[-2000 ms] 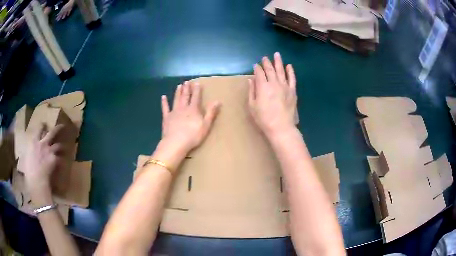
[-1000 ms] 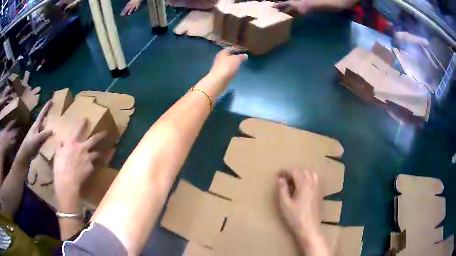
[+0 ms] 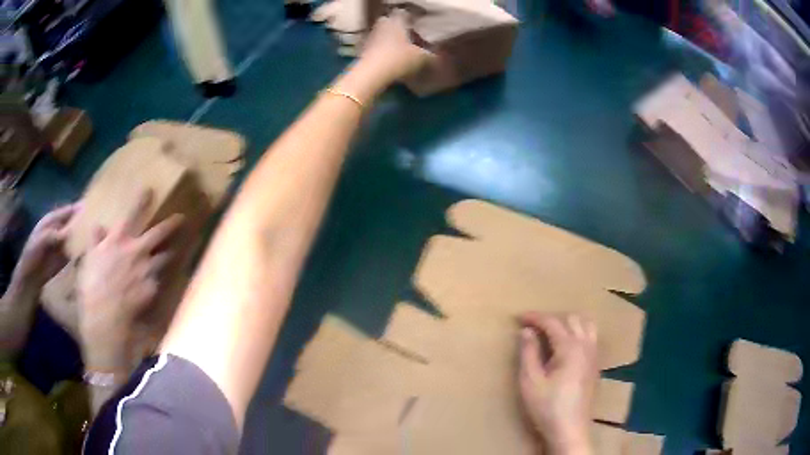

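A flat box blank lies on the dark-green bench in front of me, its rounded lid edge away from me and its near end cut off by the frame. My right hand rests on its right part with fingers curled. My left arm reaches far forward. My left hand is at the left side of a stack of cardboard at the top. The fingers are blurred and partly hidden, so I cannot tell whether they grip it.
At the left, a neighbour's hands hold a part-folded box. Another pile of blanks lies at the upper right. A blank is at the lower right. A pale rack leg stands at the upper left.
My left hand has gone from pressing the blank to the far cardboard stack. My right hand has moved down onto the blank's right part. The blank now shows turned, with its side flaps uncovered.
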